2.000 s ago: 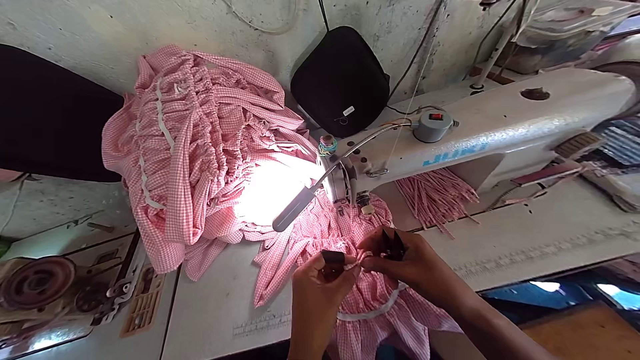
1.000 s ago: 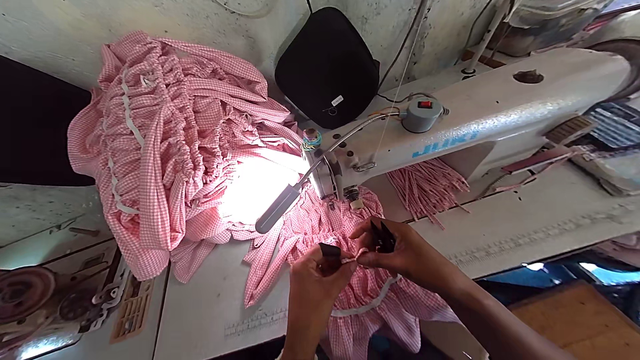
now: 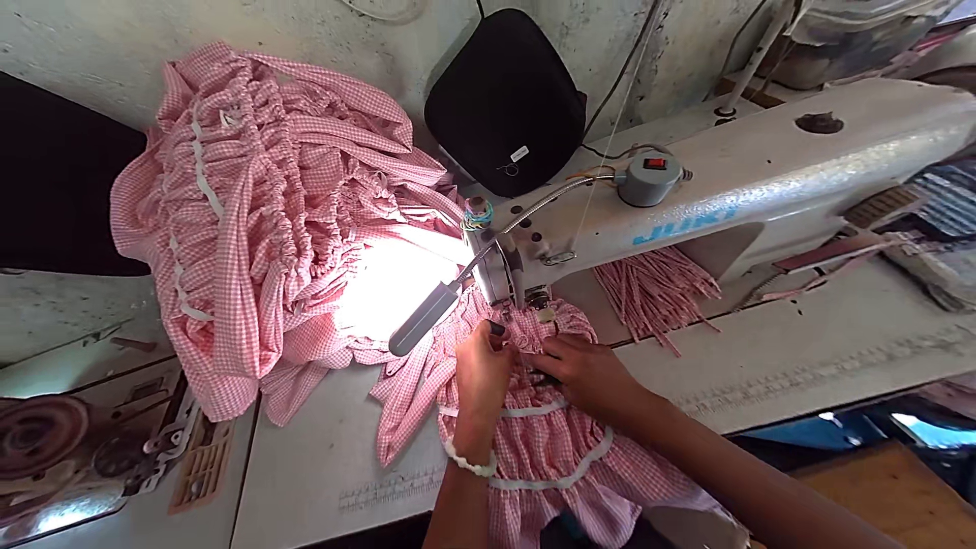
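A pink gingham garment (image 3: pixel 545 450) with gathers and white trim lies under the needle area of a Juki sewing machine (image 3: pixel 701 191) and hangs over the table's front edge. My left hand (image 3: pixel 484 370) holds its gathered cloth just in front of the presser foot; a black band shows on one finger and a white band at the wrist. Close on its right, my right hand (image 3: pixel 583 370) grips the same cloth, fingers bent, something dark beneath them. The fingertips are partly hidden. A lit lamp (image 3: pixel 423 319) on a flexible neck shines left of the machine head.
A large heap of pink gingham garments (image 3: pixel 259 191) lies at the left. Thin pink fabric strips (image 3: pixel 656 293) lie beneath the machine arm. A black padded object (image 3: pixel 507 99) leans on the wall. Another machine part (image 3: pixel 46 435) stands lower left, beside the white table (image 3: pixel 313 473).
Both hands have moved up to the presser foot with the cloth; a second ago they were nearer the table's front edge. More of the trimmed garment shows below them.
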